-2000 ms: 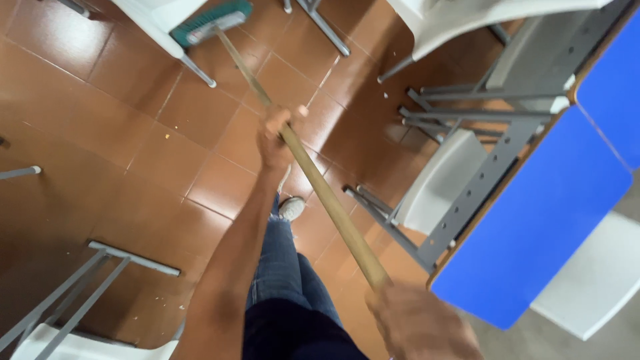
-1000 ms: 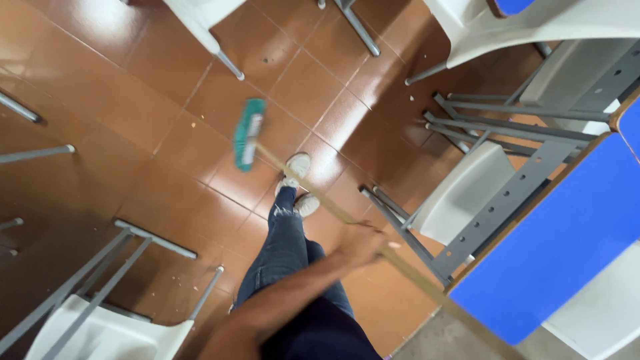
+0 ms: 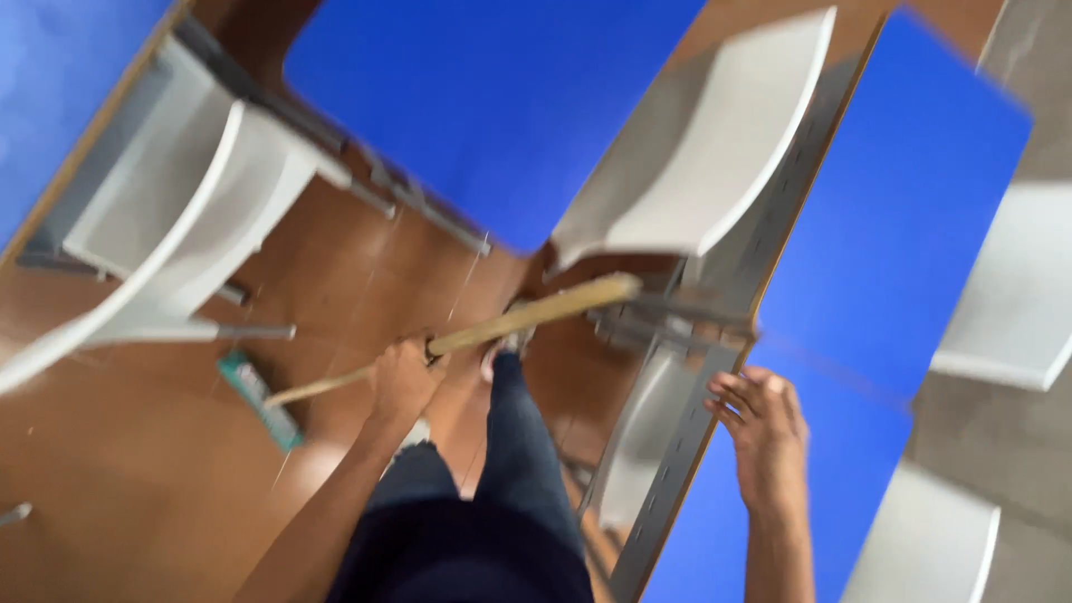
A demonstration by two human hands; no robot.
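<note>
My left hand (image 3: 408, 378) is closed around the wooden handle (image 3: 536, 315) of a broom, part way along it. The handle's thick end points up and to the right, between the legs and the blue table. Down on the tiled floor to the left lies the green broom head (image 3: 260, 400), with a pale label on it. My right hand (image 3: 760, 419) holds nothing; its fingers are apart and slightly bent, over the near long edge of the blue tabletop (image 3: 888, 243). Whether its fingertips touch the table cannot be told.
Another blue tabletop (image 3: 486, 109) stands ahead, and a third (image 3: 67, 75) at the upper left. White plastic chairs with grey metal legs stand around them: one at the left (image 3: 243, 201), one tucked between tables (image 3: 712, 142), one under the right table's edge (image 3: 645, 427). More white seats (image 3: 1013, 285) are beyond.
The view has shifted strongly, with more tables in it. My right hand, on the handle two seconds ago, is now off it. The handle's end now points up and right instead of down and right.
</note>
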